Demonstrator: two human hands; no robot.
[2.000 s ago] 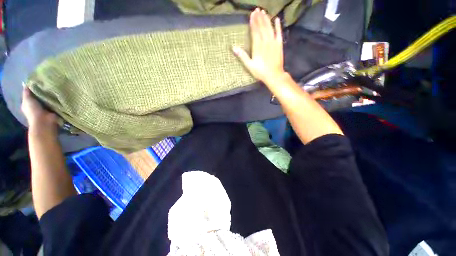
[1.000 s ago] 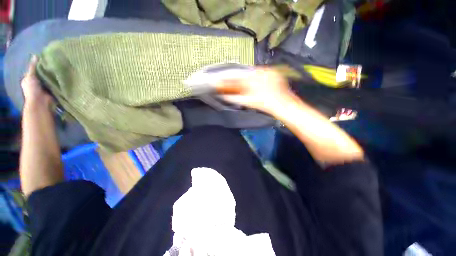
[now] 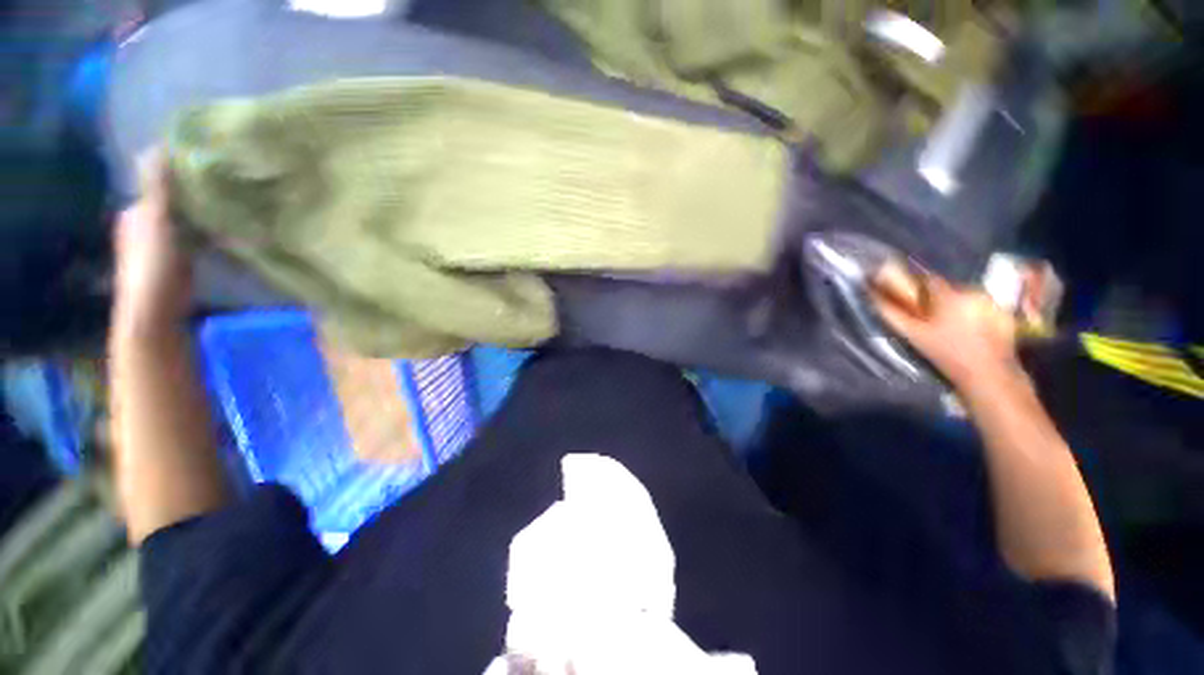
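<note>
The olive-green sleeve (image 3: 568, 178) lies along the grey padded board (image 3: 449, 46), its bunched end at the left and a loose fold hanging over the near edge. My left hand (image 3: 156, 257) is at the sleeve's bunched left end and holds the cloth there; its fingertips are partly hidden and blurred. My right hand (image 3: 944, 317) is closed round the brown handle of the silver steam iron (image 3: 852, 297). The iron is at the board's right part, to the right of the sleeve and apart from it. The picture is blurred.
More olive-green cloth (image 3: 739, 53) is heaped behind the board. A blue crate (image 3: 284, 409) stands below at the left, with green cloth (image 3: 73, 580) at the lower left. A yellow hose (image 3: 1142, 363) is at the right. A white-and-red item (image 3: 1023, 284) is beyond my right hand.
My right hand first lay flat on the sleeve, then held the iron over it, and now holds the iron off to the right. The view has shifted; my left hand stays at the left end.
</note>
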